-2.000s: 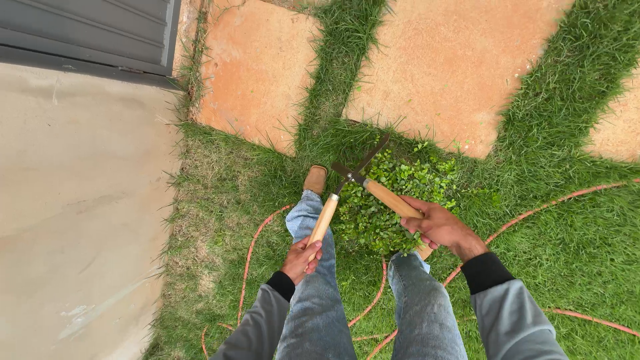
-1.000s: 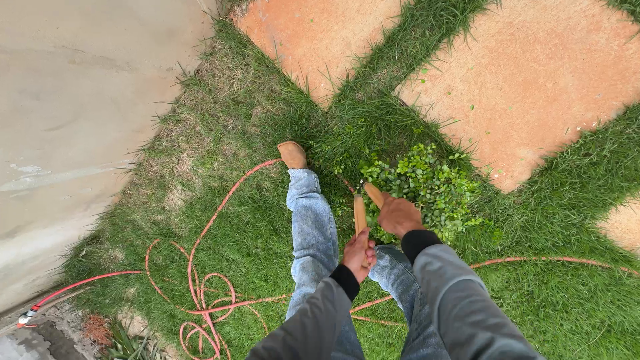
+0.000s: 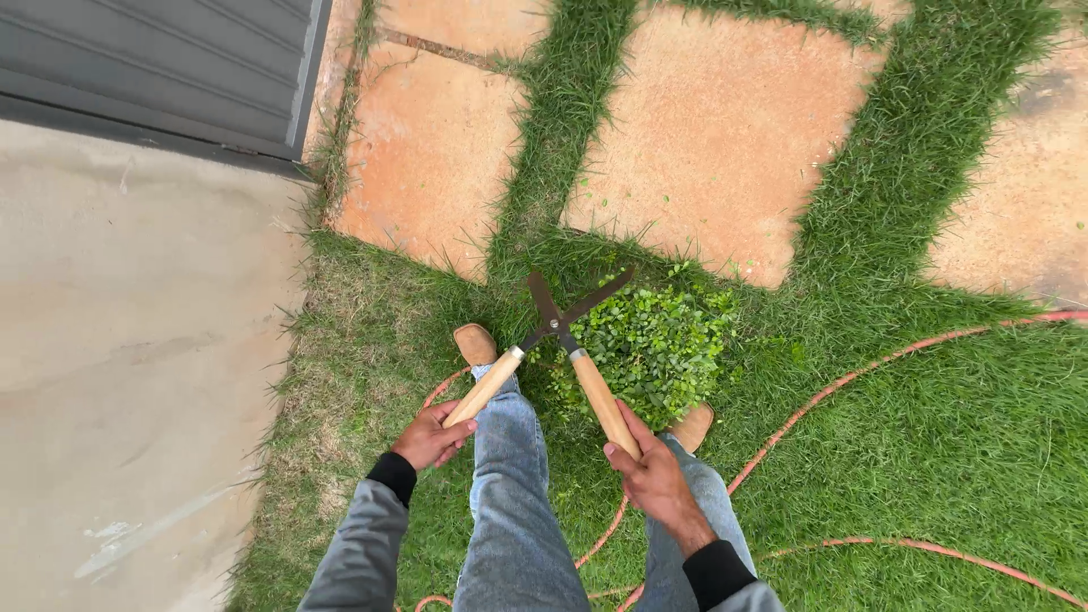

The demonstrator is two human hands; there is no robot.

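Note:
Hedge shears (image 3: 555, 325) with two wooden handles and dark metal blades are held spread over a small leafy green bush (image 3: 659, 348). My left hand (image 3: 435, 439) is closed around the left wooden handle, near its end. Around the lower part of the right handle wraps my right hand (image 3: 650, 467). The blades are apart in a V; the right one lies over the bush's upper left edge, the left one over grass. The bush stands between my boots, close to the right one.
A reddish hose (image 3: 816, 399) curves over the grass (image 3: 935, 450) and behind my legs. Square orange paving slabs (image 3: 722, 136) lie beyond the bush, some cut leaves on them. On the left are a pale concrete wall (image 3: 136, 357) and a grey metal door (image 3: 161, 68).
My hands were close together one second ago and are now apart, with the shears' handles and blades spread. The view has turned and shifted, with the grey door back in sight.

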